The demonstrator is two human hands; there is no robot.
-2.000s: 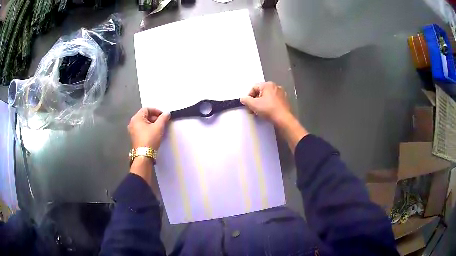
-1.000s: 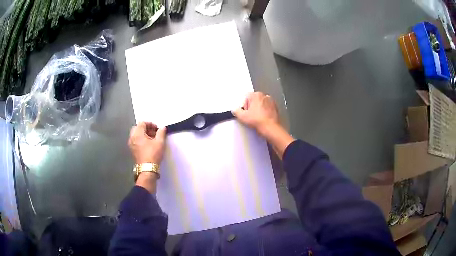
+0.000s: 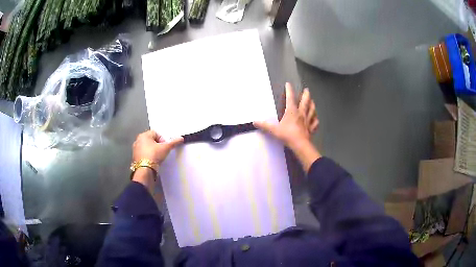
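Observation:
A black strap (image 3: 216, 133) with a round hole in its middle lies across the white board (image 3: 209, 86), near mid-length. Pale yellow stripes run along the board's near half below it. My left hand (image 3: 149, 148) is at the strap's left end, its thumb on the tip and its other fingers bent back, not around the strap. My right hand (image 3: 296, 122) has its thumb on the right tip and its other fingers spread and raised off it. The surface under both thumbs is hidden.
A clear bag (image 3: 78, 101) with dark contents lies left of the board. Green speckled bundles (image 3: 57, 23) lie at the back left, a small crumpled packet (image 3: 232, 10) at the back. A large whitish round thing (image 3: 344, 36), blue basket (image 3: 464, 62) and open cardboard box (image 3: 443, 177) are at right.
My right hand's fingers have opened and spread away from the strap's end. My left fingers have loosened, leaving the thumb on the tip. The view has shifted slightly; strap and board keep their places together.

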